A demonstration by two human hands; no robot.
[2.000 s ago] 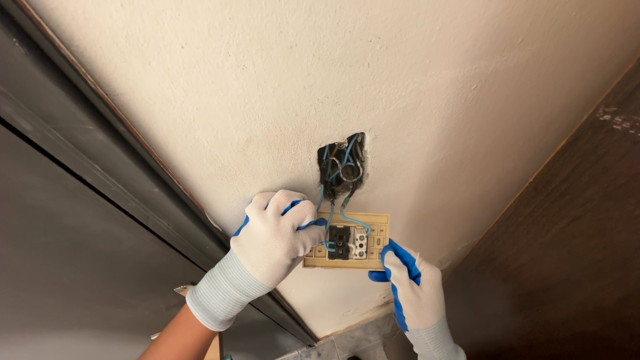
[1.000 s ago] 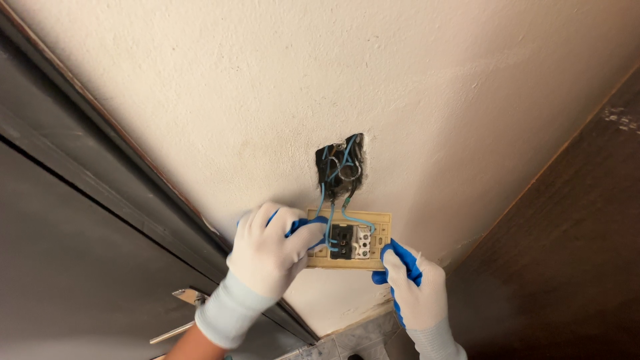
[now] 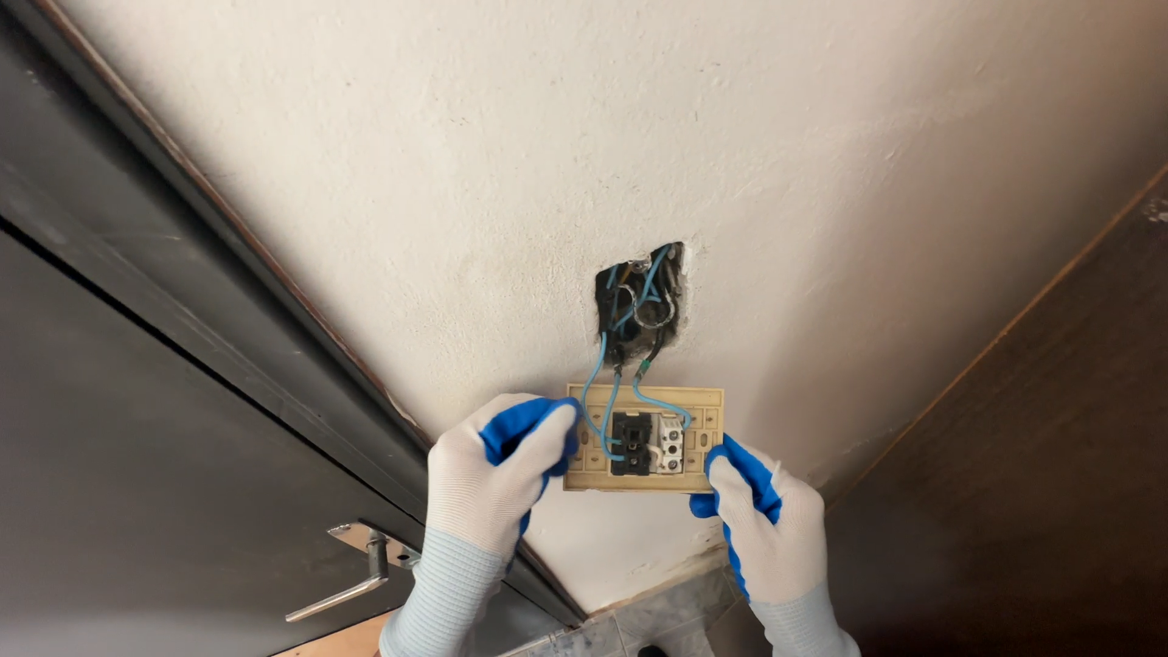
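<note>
A beige plastic wall plate [image 3: 593, 481] shows its back, with a black module [image 3: 631, 444] and a white module [image 3: 671, 445] side by side in it. Blue wires [image 3: 604, 388] run to both modules from an open wall box [image 3: 639, 301] above, which holds tangled wires. My right hand [image 3: 771, 511], in a white and blue glove, grips the plate's right edge between thumb and fingers. My left hand [image 3: 502, 465], gloved alike, is at the plate's left edge, thumb and fingertips together; whether they pinch the plate or a wire is hidden.
A dark door [image 3: 182, 456] with a metal lever handle [image 3: 342, 593] stands at the left beside its dark frame [image 3: 274, 292]. A dark brown panel [image 3: 1022, 474] is on the right. Floor tiles [image 3: 657, 620] show at the bottom, below the pale wall [image 3: 456, 182].
My left hand has drawn back from over the modules and wires to the plate's left edge. My right hand has kept hold of the right edge.
</note>
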